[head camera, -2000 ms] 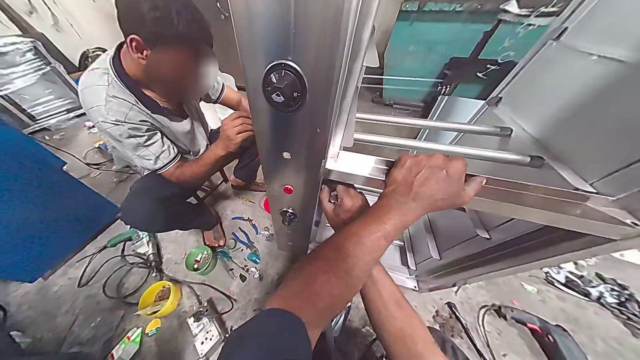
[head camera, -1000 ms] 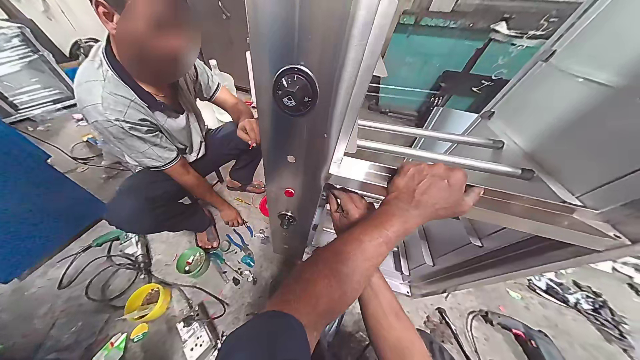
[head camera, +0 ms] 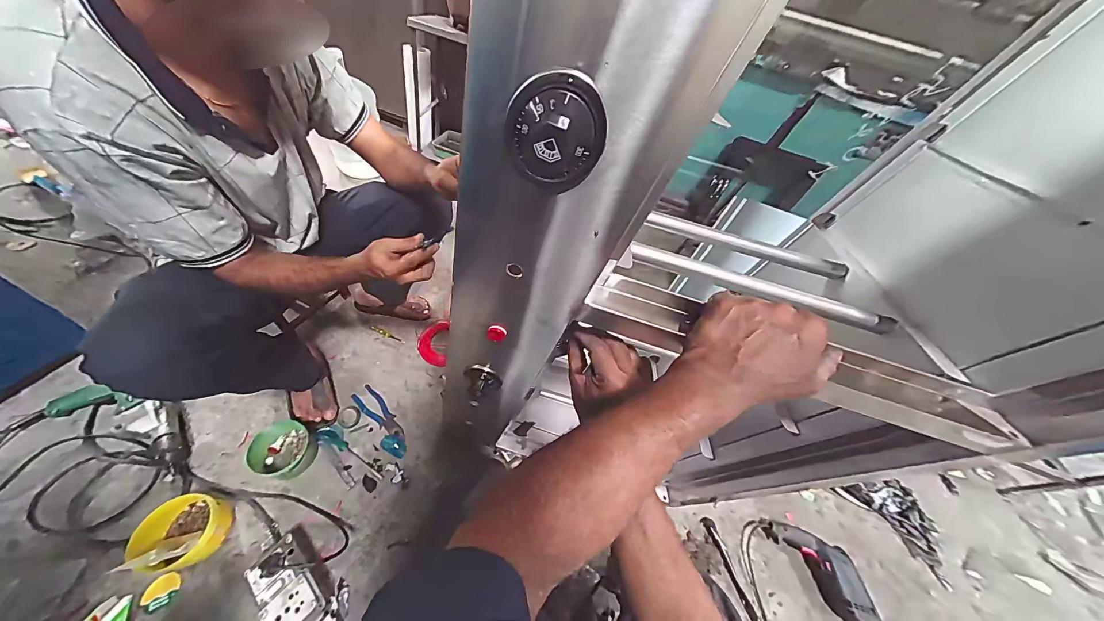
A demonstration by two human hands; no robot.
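A tall stainless-steel panel [head camera: 552,250] with a black temperature dial [head camera: 556,131], a red indicator [head camera: 497,334] and a metal switch fitting [head camera: 481,381] stands in front of me. My forearms cross. My left hand [head camera: 759,349] lies over a steel cross rail [head camera: 901,392] at the right, its fingers curled round the rail's edge, below two metal tubes [head camera: 750,280]. Below and left of it, my right hand [head camera: 608,371] is at the panel's rear edge, fingers bent around small dark parts that I cannot make out.
A co-worker sits at the left, a small dark item in one hand [head camera: 401,259]. On the floor are blue-handled pliers [head camera: 379,414], green [head camera: 280,450] and yellow [head camera: 179,533] bowls, a corded power tool [head camera: 159,431], a socket box [head camera: 293,578] and another power tool [head camera: 824,569].
The co-worker's hand, low by the floor tools a second ago, is now raised with a small dark item. My left hand stays on the rail and my right hand by the panel's edge.
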